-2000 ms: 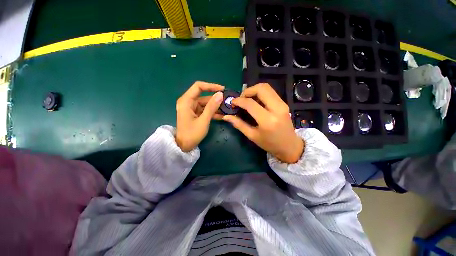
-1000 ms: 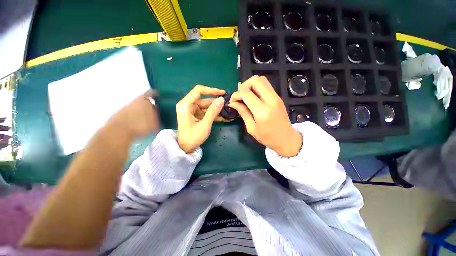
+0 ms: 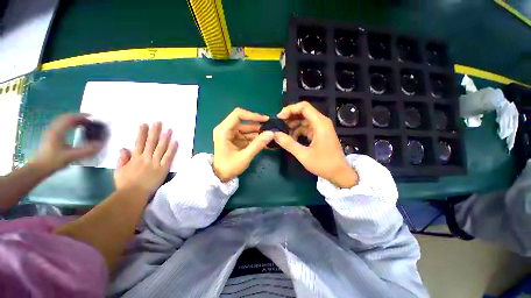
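A small round black watch head (image 3: 273,126) is held between both my hands, above the green bench. My left hand (image 3: 237,142) grips its left side with thumb and fingers. My right hand (image 3: 311,139) grips its right side, thumb at the near edge. The fingers hide part of the unit. The black foam tray (image 3: 364,99) lies to the right, with round glossy units in its square pockets. My right hand covers part of the tray's lower left.
Another person's hands are at the left, one flat on a white paper sheet (image 3: 181,105), one blurred with a black unit (image 3: 95,131). A yellow post (image 3: 213,29) rises beyond. White tissue (image 3: 505,116) lies right of the tray.
The white sheet has come in and now lies squarer on the bench, with the other person's hands over it. My hands still hold the watch head, my right fingers now around its right side.
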